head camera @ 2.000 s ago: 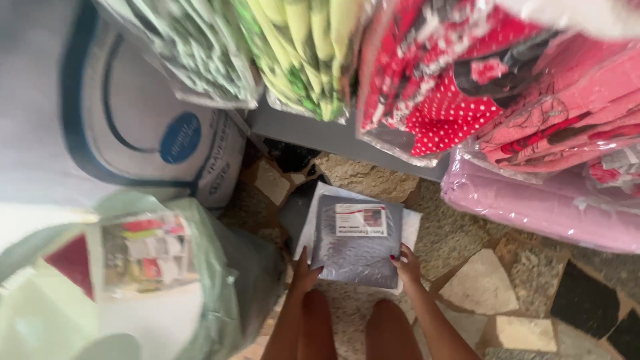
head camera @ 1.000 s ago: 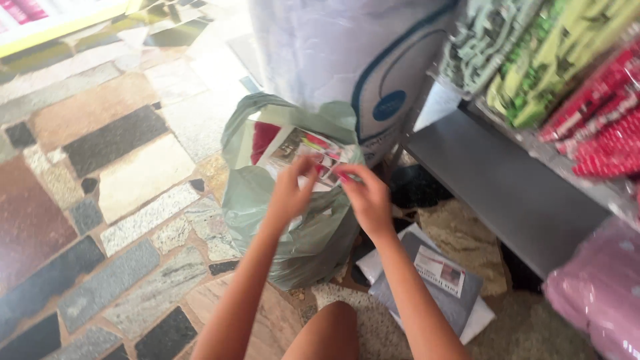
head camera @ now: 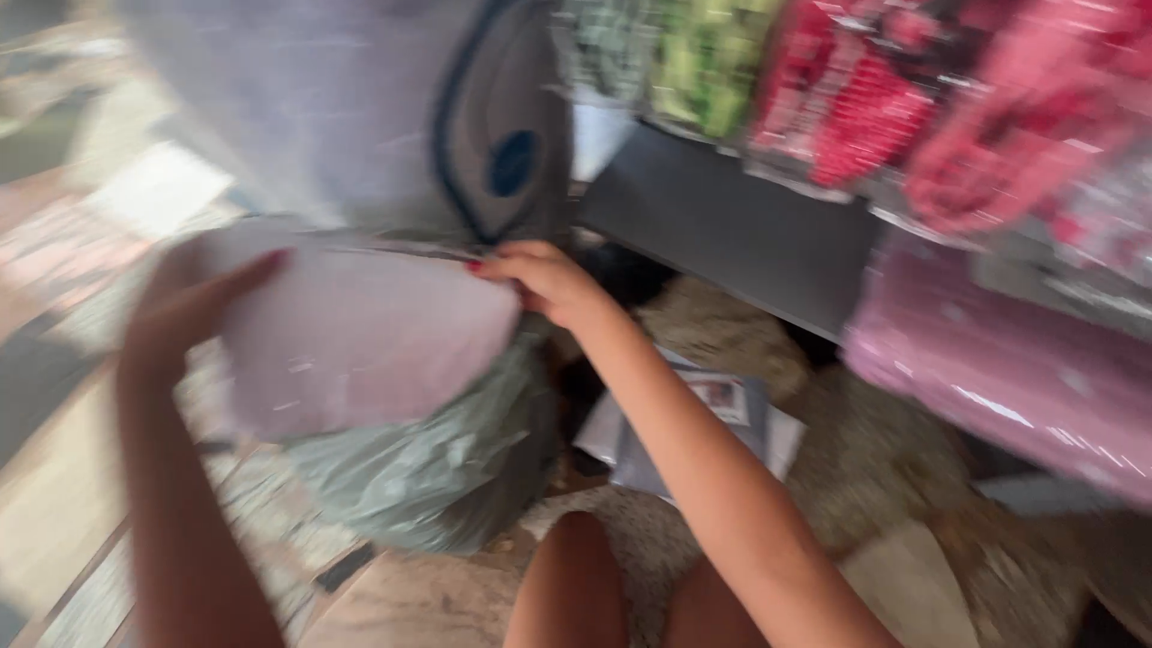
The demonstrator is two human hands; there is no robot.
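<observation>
A pale pink, plastic-wrapped flat package (head camera: 369, 337) spans the space between my hands, above a green plastic bag (head camera: 450, 477). My left hand (head camera: 184, 306) grips its left side, thumb across the top. At its upper right edge, the fingers of my right hand (head camera: 531, 279) are closed on it. The bag's opening is hidden behind the package. Partly behind my right forearm, a grey wrapped package (head camera: 643, 450) with a label lies on a white one (head camera: 786, 441) on the floor.
Behind the bag stands a large whitish plastic package (head camera: 360, 117) with a blue emblem. To the right is a dark grey shelf (head camera: 729, 225), with wrapped green fabric (head camera: 711, 63) and red fabric (head camera: 873, 117) over it. A pink-purple wrapped roll (head camera: 999, 369) lies below them. The floor is irregular stone.
Both hands were at the green bag's opening a second ago; now they hold the pale pink package above it. Two seconds ago they held the grey package, now on the floor. The view has shifted.
</observation>
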